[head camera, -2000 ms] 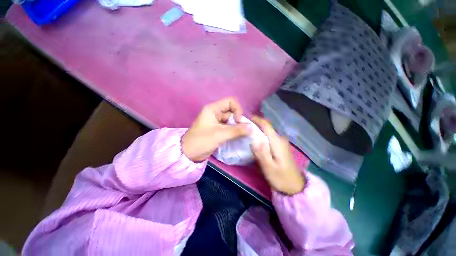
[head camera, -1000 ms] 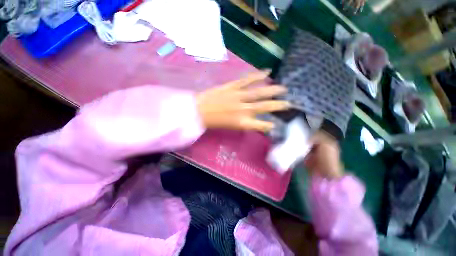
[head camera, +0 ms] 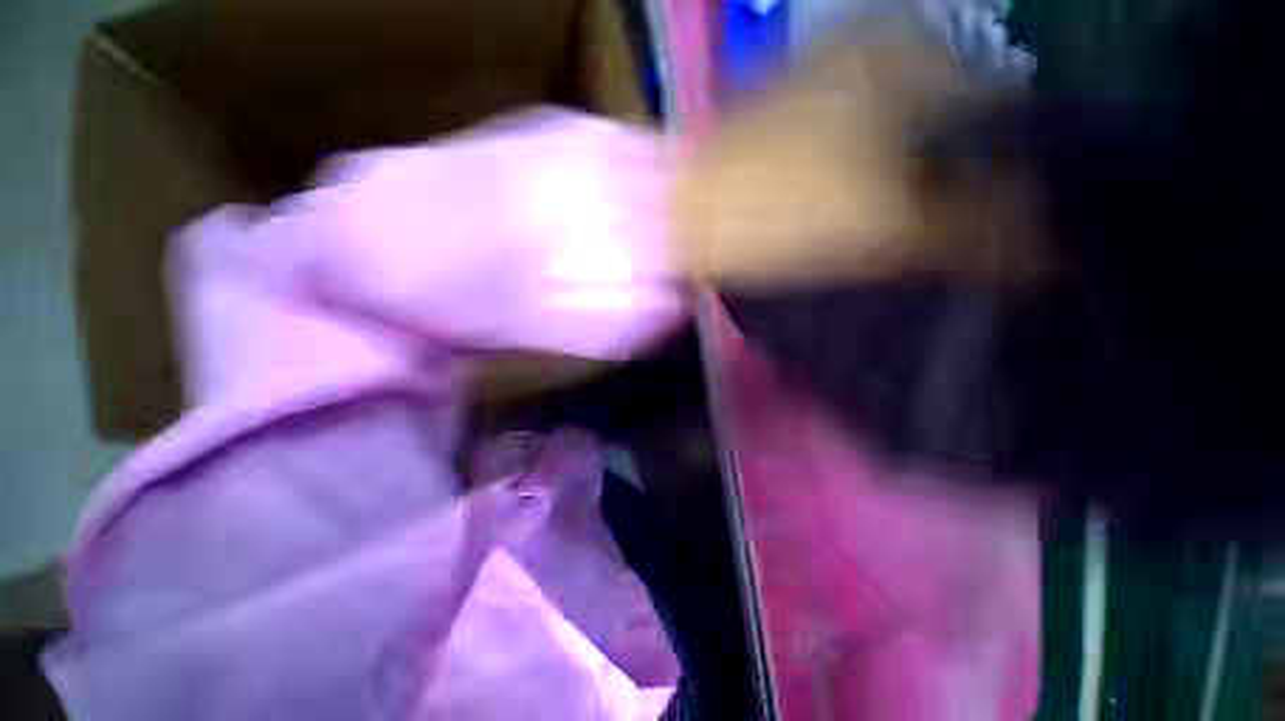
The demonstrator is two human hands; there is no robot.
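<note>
My left hand (head camera: 846,183) is strongly blurred over the pink mat, in a pink sleeve. Its fingers are closed on a large dark bag (head camera: 902,366), which spreads to the right across the view. The bag's print and contents cannot be made out in the blur. My right hand is not in view.
The pink mat (head camera: 888,592) runs down the middle right, with the green bench (head camera: 1156,634) beyond it. A blue tray (head camera: 751,49) with pale cables is at the top. A brown cardboard box (head camera: 127,240) stands at the left, below the bench edge.
The view has swung left towards the cardboard box. My left hand was spread open beside the printed bag and is now closed on a dark bag. My right hand and the white pouch have left view.
</note>
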